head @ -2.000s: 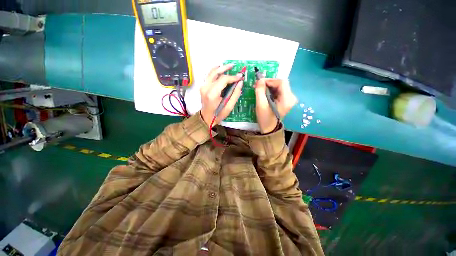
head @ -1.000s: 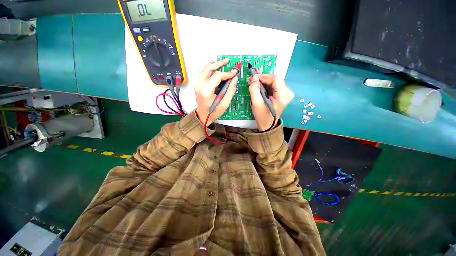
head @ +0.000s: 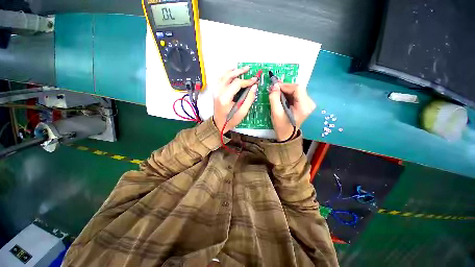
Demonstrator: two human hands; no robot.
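Observation:
A green printed circuit board (head: 263,112) lies on a white paper sheet (head: 224,41). My left hand (head: 229,96) holds the red test probe (head: 240,101), its red tip at the upper part of the board. My right hand (head: 291,107) holds the black test probe (head: 285,106), its dark tip close beside the red one. Whether the tips touch the board cannot be told. The multimeter (head: 179,47) lies on the paper to the left, showing "OL". My hands cover parts of the board.
Small pale pieces (head: 328,124) lie right of the paper on the blue-green bench (head: 359,114). A white strip (head: 403,97) and a roll (head: 444,119) are farther right. A dark slab (head: 427,47) is upper right. A red-edged bin (head: 354,182) with blue wires is below.
The whole view has shifted a little. The probes remain in both hands with tips close together near the board's upper part. The meter still reads "OL".

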